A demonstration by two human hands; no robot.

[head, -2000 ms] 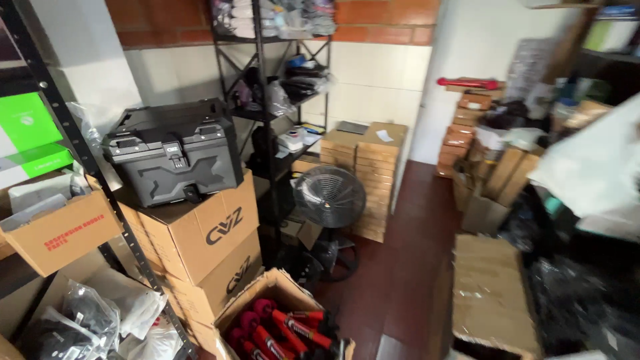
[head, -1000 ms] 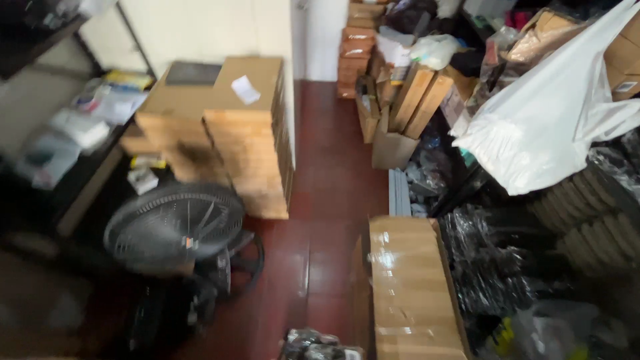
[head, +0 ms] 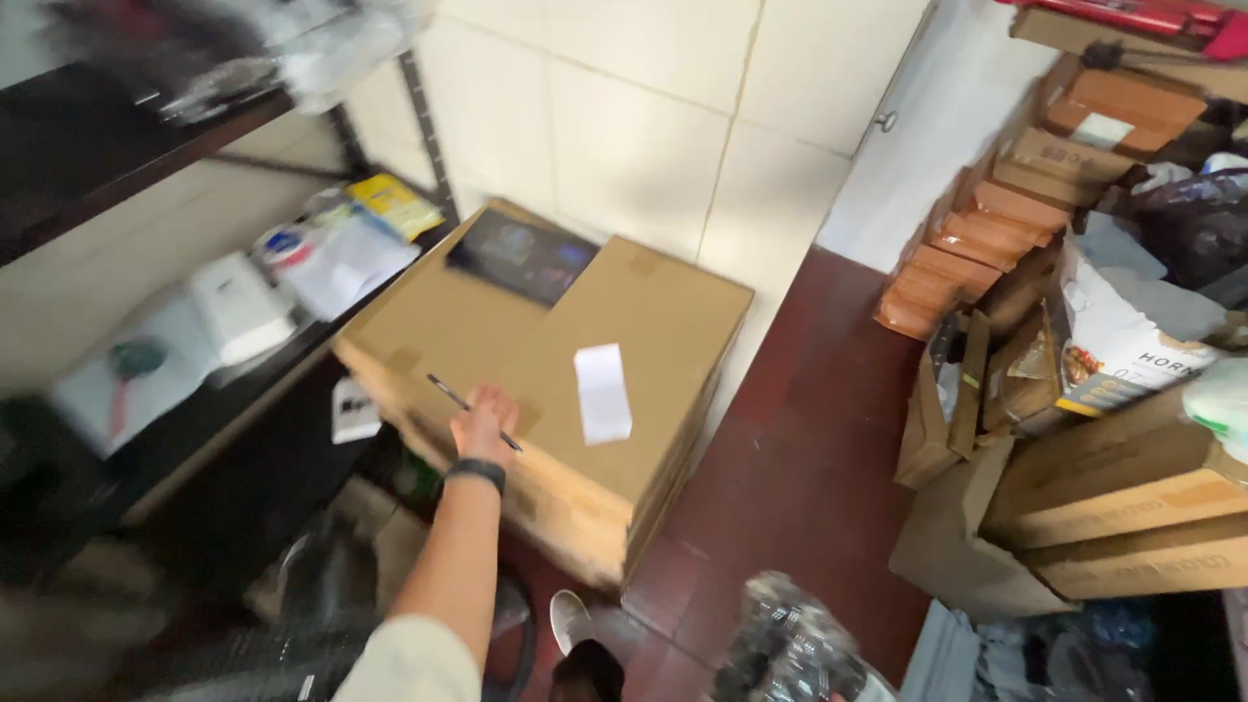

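Observation:
My left hand [head: 483, 419], with a dark band on its wrist, reaches over the near edge of the stacked cardboard boxes [head: 556, 390]. A thin dark pen [head: 450, 392] lies across the hand, and its grip on the pen is blurred. Right of it, a folded white paper [head: 604, 393] lies on the top box. Behind, a flat dark package [head: 523, 255] rests on the cardboard. At the bottom edge, dark items in clear plastic wrap [head: 790, 643] are seen, with only a bit of a fingertip of my right hand [head: 837, 697] showing beside them.
Left stands a black metal shelf [head: 322, 336] with a white box [head: 242, 307] and bagged items. Dark red floor [head: 780, 429] runs between the box stack and the cartons [head: 975, 234] on the right. Long cardboard boxes [head: 1121, 487] lie at lower right. My shoe [head: 570, 621] shows below.
My left hand and the pen have come into view over the box stack. The view has moved much nearer to the stack. The wrapped items show more fully at the bottom.

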